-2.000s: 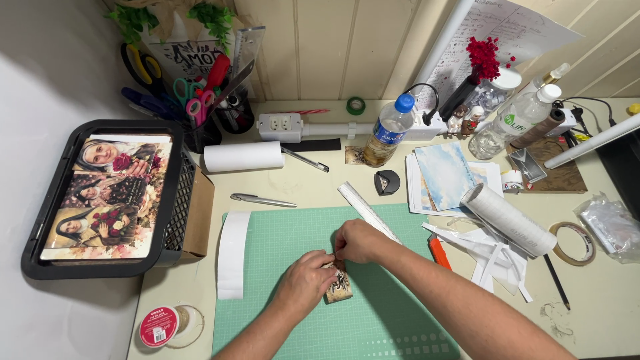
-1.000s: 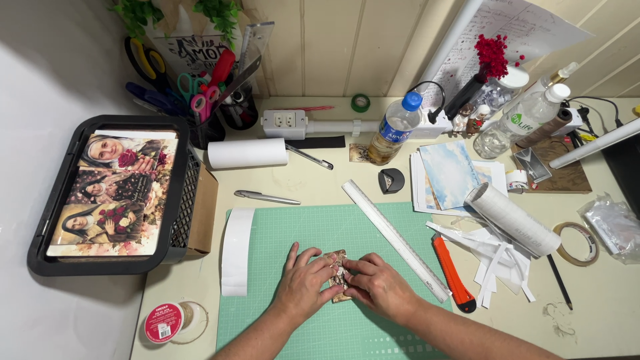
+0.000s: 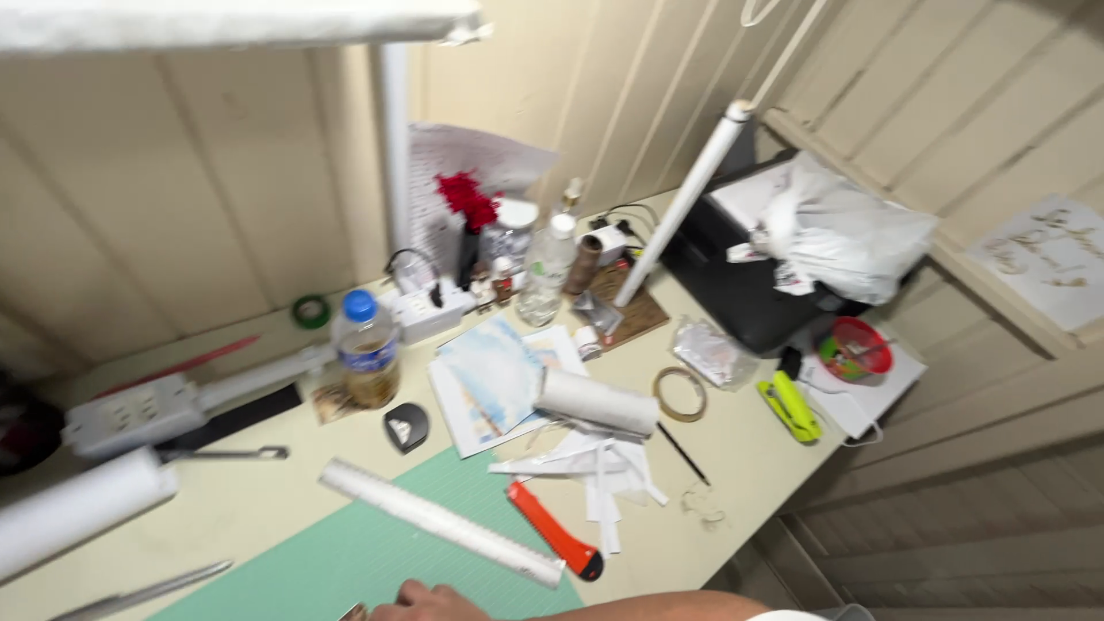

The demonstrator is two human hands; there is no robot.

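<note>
My right hand (image 3: 427, 604) shows only in part at the bottom edge, over the green cutting mat (image 3: 379, 552), with the forearm running off to the right. Beside its fingers a sliver of a small brownish piece (image 3: 354, 613) is cut off by the frame, so the grip on it cannot be told. My left hand is out of view. A white ruler (image 3: 440, 522) lies slanted across the mat, above the hand. Right of the ruler lies an orange utility knife (image 3: 554, 530), close to white paper strips (image 3: 604, 474).
A bottle with a blue cap (image 3: 366, 349), a dark corner punch (image 3: 405, 428), a paper roll (image 3: 597, 402) and a tape roll (image 3: 680, 394) stand or lie behind. A yellow-green stapler (image 3: 788, 408) and a red cup (image 3: 854, 349) are near the desk's right edge.
The view has swung strongly to the right. Both hands were together on the small printed piece on the mat; now just part of my right hand shows.
</note>
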